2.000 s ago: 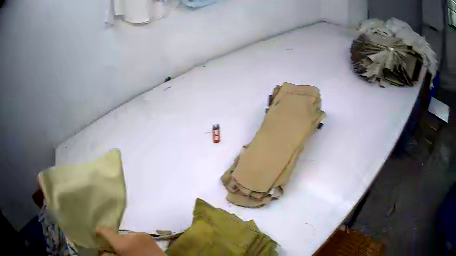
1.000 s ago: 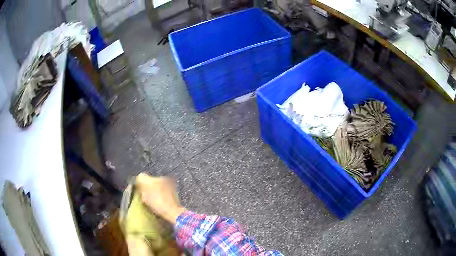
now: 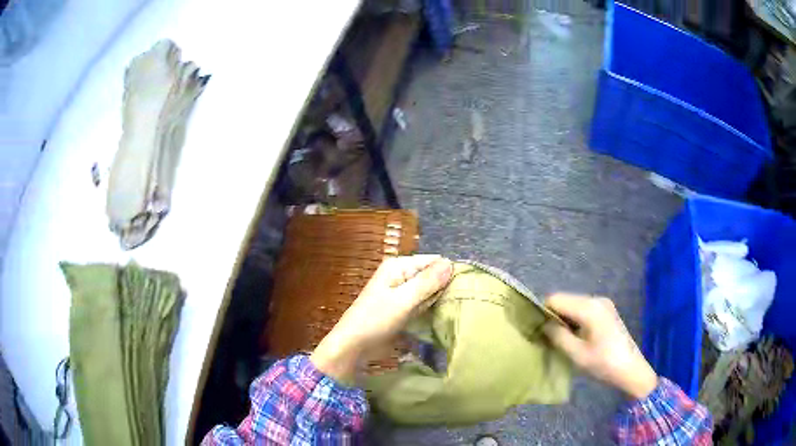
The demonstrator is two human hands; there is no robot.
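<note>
An olive-green sleeve piece [image 3: 489, 348] hangs between my two hands over the floor, with a grey-brown band along its upper edge. My left hand [image 3: 388, 305] pinches the band's left end. My right hand [image 3: 598, 340] grips the band's right end and is slightly blurred. On the white table [image 3: 253, 78] a stack of olive sleeve pieces [image 3: 122, 348] lies at the near left. A taupe stack of cut pieces [image 3: 148, 139] lies beyond it. A small dark tool, seemingly thread snips [image 3: 96, 174], lies left of the taupe stack.
An orange-brown slatted stool [image 3: 336, 270] stands beside the table, behind my left hand. A blue crate [image 3: 676, 287] at the right holds white cloth [image 3: 737, 292] and brownish bundles [image 3: 742, 392]. Another blue crate [image 3: 681, 113] stands beyond it. Speckled grey floor [image 3: 506, 200] lies between.
The view has swung right to the crates, then partly back to the table's edge. The olive piece is now spread between both hands, with its banded edge upward.
</note>
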